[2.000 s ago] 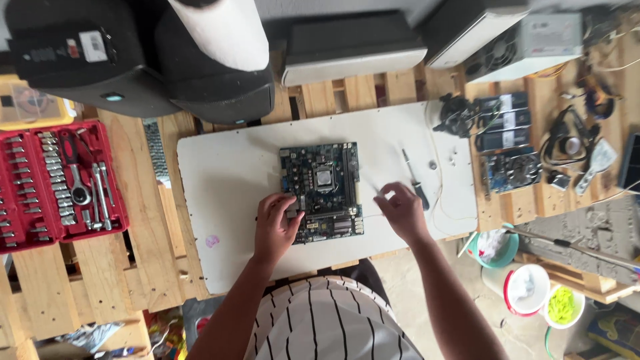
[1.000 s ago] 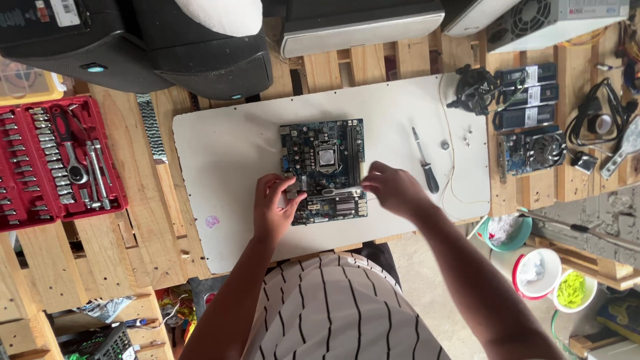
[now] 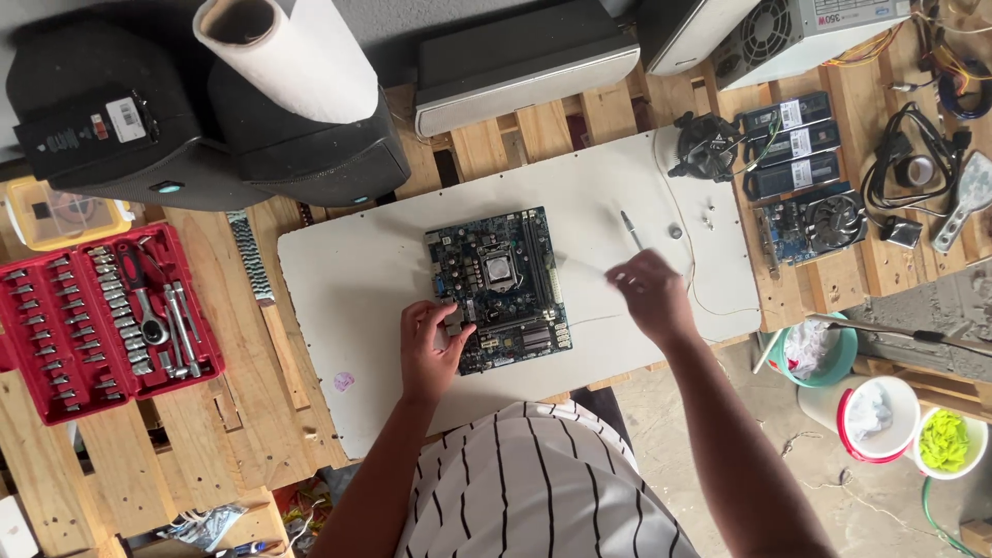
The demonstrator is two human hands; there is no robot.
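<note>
A motherboard point(image 3: 508, 298) lies flat on the white board point(image 3: 364, 271), its CPU socket facing up. My left hand point(image 3: 430, 349) grips its lower left edge at the ports between thumb and fingers. My right hand point(image 3: 647, 291) is raised to the right of the motherboard, blurred, fingers pinched; a faint, thin pale item reaches from the fingertips toward the motherboard, its kind unclear. A screwdriver point(image 3: 631, 228) lies just beyond that hand, which hides its handle. A small round metal piece point(image 3: 675, 231) and several small parts point(image 3: 708, 222) lie to its right.
A red socket set point(image 3: 147, 225) lies left. Behind are speakers point(image 3: 310, 155), a paper roll point(image 3: 325, 70) and a power supply point(image 3: 806, 35). A CPU cooler point(image 3: 704, 147), memory modules point(image 3: 802, 143), a graphics card point(image 3: 814, 225) and cables point(image 3: 903, 155) sit right. Buckets point(image 3: 845, 418) stand below.
My right hand has moved right, off the motherboard's right edge, and now covers the screwdriver's handle. My left hand stays at the motherboard's lower left.
</note>
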